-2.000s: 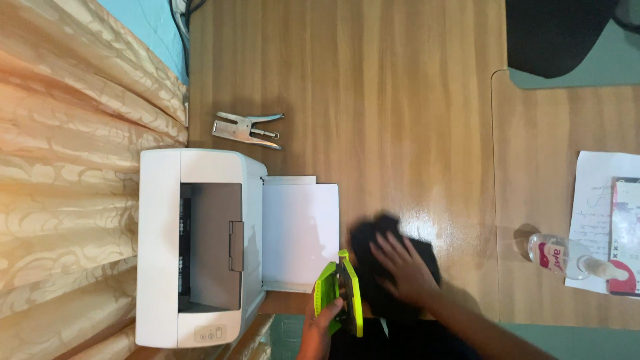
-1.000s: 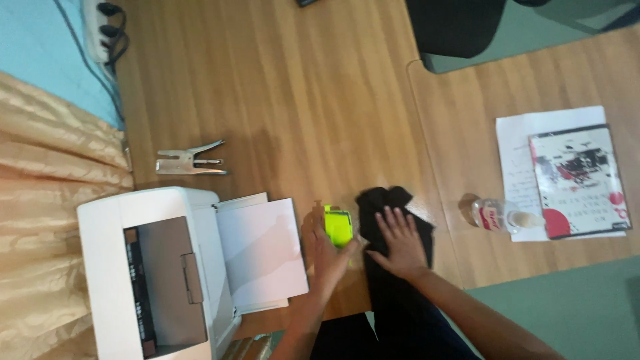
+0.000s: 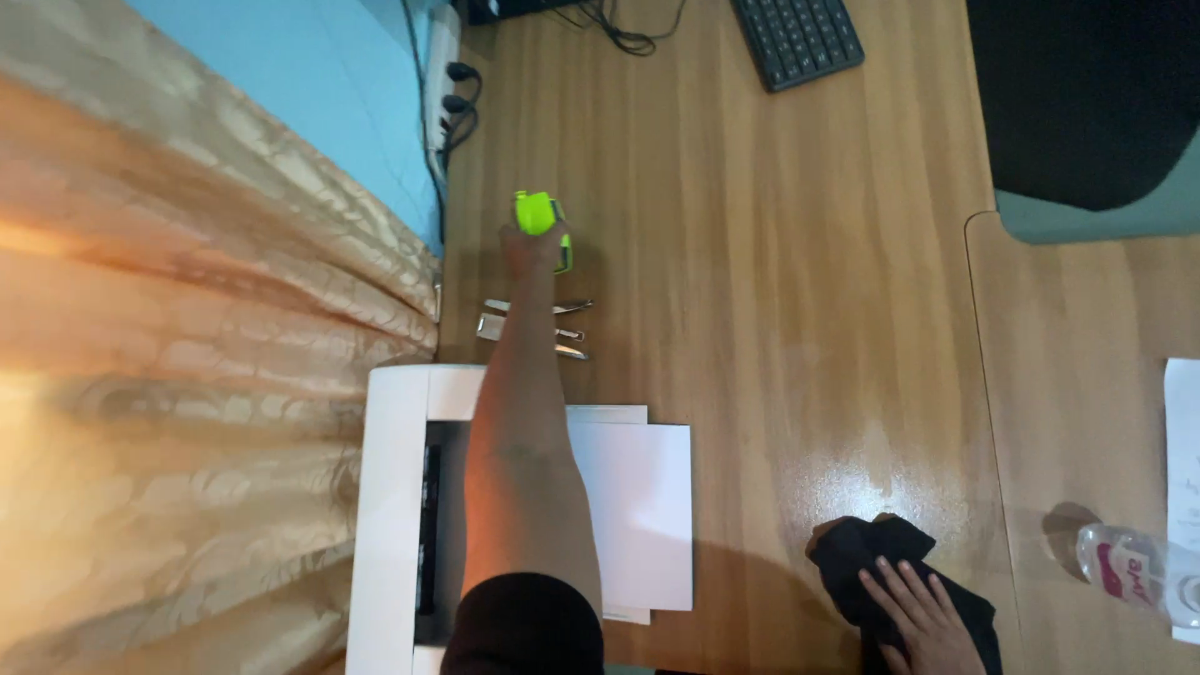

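Note:
Stretched out across the white printer (image 3: 386,525), my left hand (image 3: 532,242) grips a bright green and black object (image 3: 537,214), whose exact kind I cannot tell, near the wall side of the wooden desk. Just below that hand, partly hidden by my forearm, lies a metal plier-type stapler (image 3: 570,307). My right hand (image 3: 923,614) rests flat with spread fingers on a crumpled black cloth (image 3: 848,558) near the desk's lower edge.
White paper (image 3: 647,516) lies on the printer's tray. A black keyboard (image 3: 802,42), cables (image 3: 630,37) and a power strip (image 3: 441,84) are at the top. A plastic bottle (image 3: 1125,567) stands or lies beside papers (image 3: 1183,450) at right. Curtains (image 3: 216,450) hang at left.
My left hand has moved with the green object from beside the cloth to beyond the stapler. My right hand stays on the black cloth. The view has shifted.

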